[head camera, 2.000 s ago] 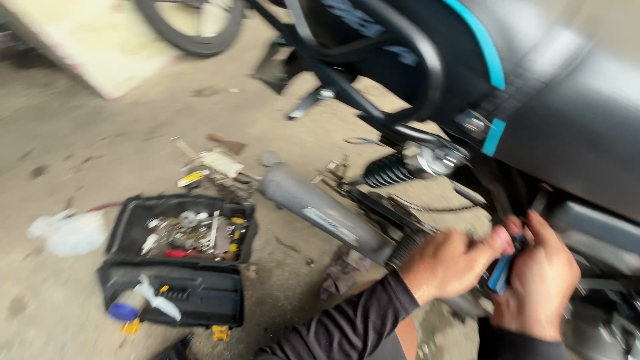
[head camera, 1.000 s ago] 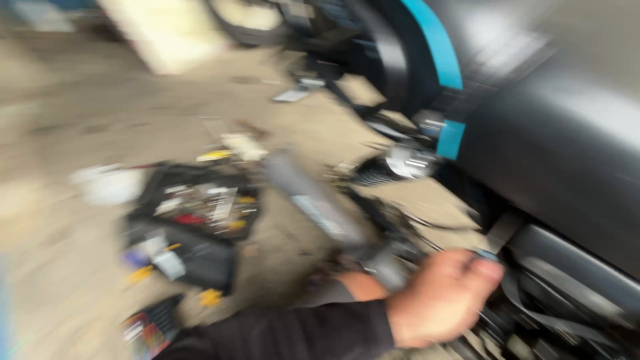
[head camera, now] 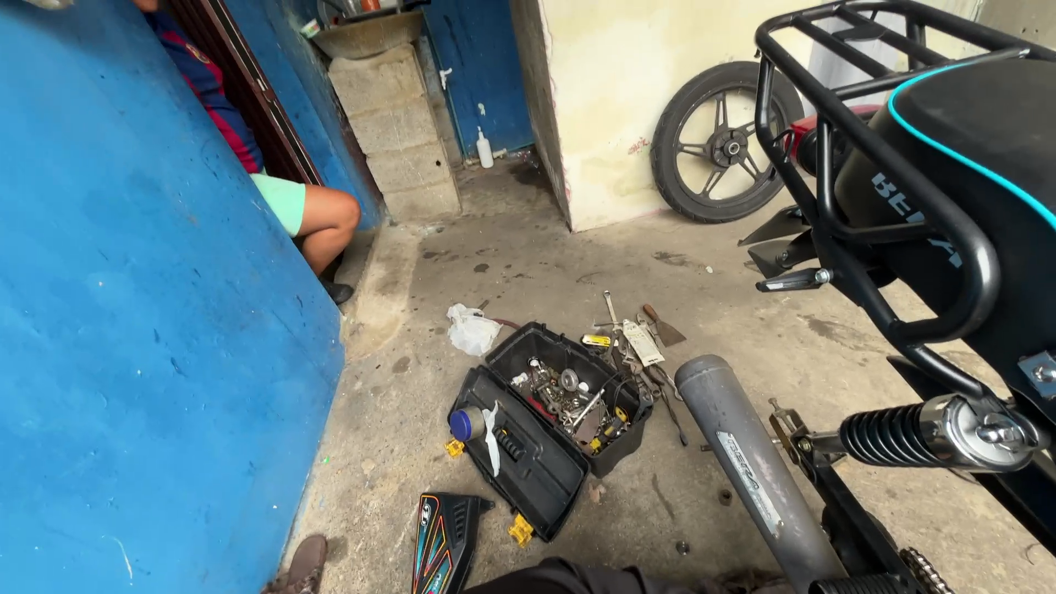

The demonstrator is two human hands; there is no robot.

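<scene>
Neither of my hands is in view; only a dark sleeve or cloth (head camera: 610, 579) shows at the bottom edge. On the right stands a black motorcycle with turquoise trim, its rear rack (head camera: 833, 107), exhaust silencer (head camera: 755, 474) and coil-spring shock absorber (head camera: 895, 436) visible. Left of the silencer, an open black plastic toolbox (head camera: 606, 466) holds loose metal parts and tools. A blue-capped container (head camera: 467, 423) lies on its lid. Beyond the box, a putty knife (head camera: 662, 325), a wrench (head camera: 610, 307) and other tools lie on the concrete.
A black side panel with coloured stripes (head camera: 445, 536) lies below the toolbox. A white plastic bag (head camera: 473, 330) is beyond it. A spoked wheel with tyre (head camera: 726, 144) leans on the cream wall. A person's bent leg (head camera: 328, 219) shows behind the blue wall (head camera: 148, 313).
The view has swung left, away from the motorcycle's side. Both hands showed at the motorcycle two seconds ago, and one a second ago; now both are out of view.
</scene>
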